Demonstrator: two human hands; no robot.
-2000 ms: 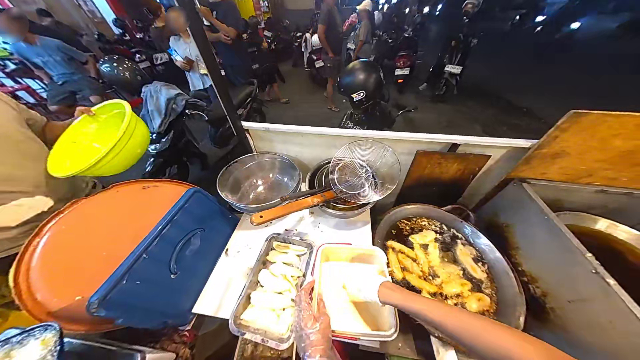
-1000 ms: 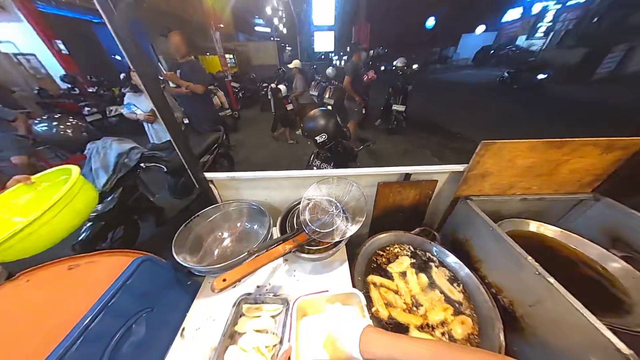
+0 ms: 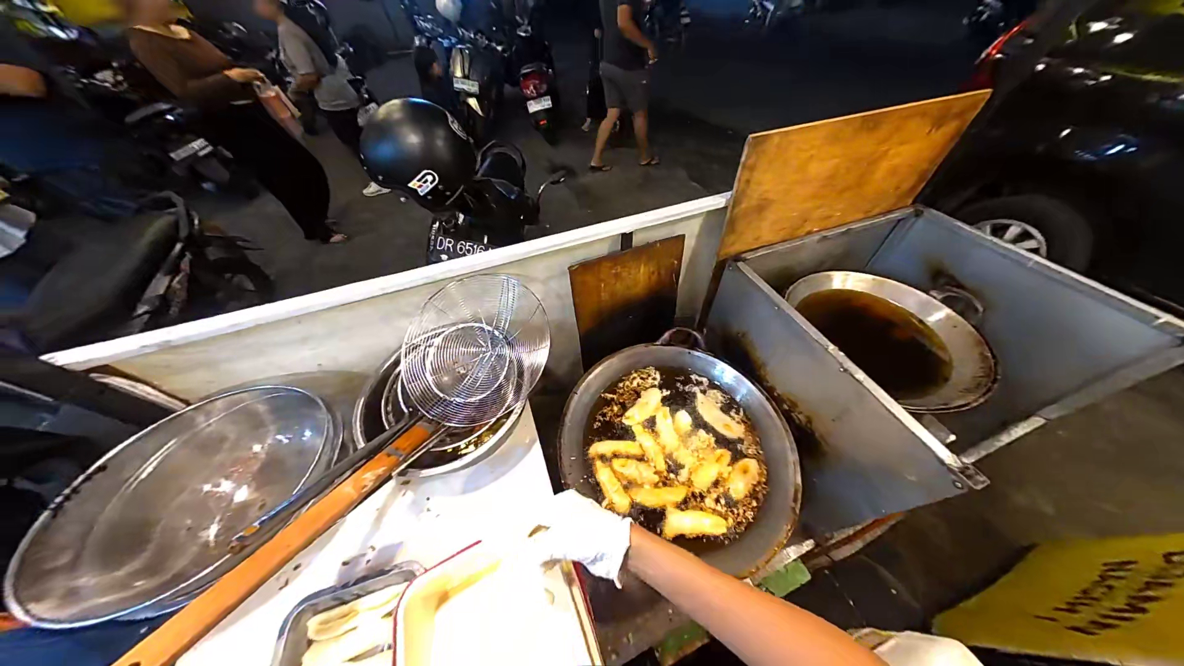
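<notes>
My right hand (image 3: 585,535), in a whitish plastic glove, is at the right edge of a pale rectangular container (image 3: 462,610) of batter, beside the near left rim of a wok (image 3: 784,490). Its fingers are blurred by glare, and whether they hold anything is unclear. Golden battered pieces (image 3: 659,497) fry in dark, bubbling oil in the wok. Left of the batter stands a metal tray (image 3: 301,624) with pale sliced pieces (image 3: 356,624). My left hand is out of view.
A wire skimmer (image 3: 476,351) with a wooden handle lies across a pot (image 3: 370,416). Large metal basins (image 3: 185,499) stand left. A metal partition (image 3: 842,388) separates the wok from a second oil pan (image 3: 971,356). A low wall (image 3: 324,324) runs behind; people and motorbikes are beyond it.
The view has swung right. My right hand has moved from the batter container to its edge by the wok. My gloved left hand, at the tray two seconds ago, has left view.
</notes>
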